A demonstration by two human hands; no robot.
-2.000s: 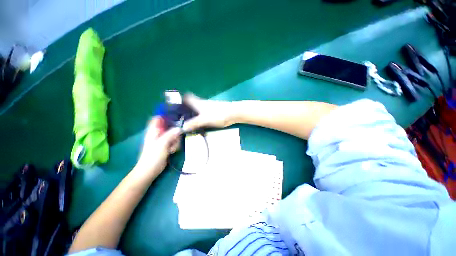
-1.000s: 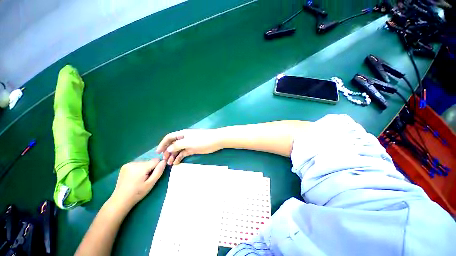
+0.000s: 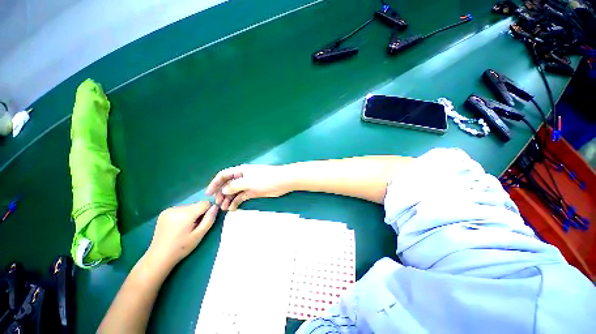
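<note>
My left hand and my right hand meet at their fingertips just above the paper sheets. My left thumb and fingers are pinched together and my right fingers are curled. I cannot tell whether something small is between the fingertips. White sheets lie flat in front of me. Rows of small red dots show on the sheet at their right side.
A lime-green fabric roll lies at left, above black clamps. A smartphone with beads lies right, beside two clamps. Clip leads lie at the back. A clamp heap and red bin are far right.
The black clamp assembly in my hands two seconds ago is gone from them. Clip leads at the back and a blue-ended lead at left have shifted left. My hands have barely moved since one second ago.
</note>
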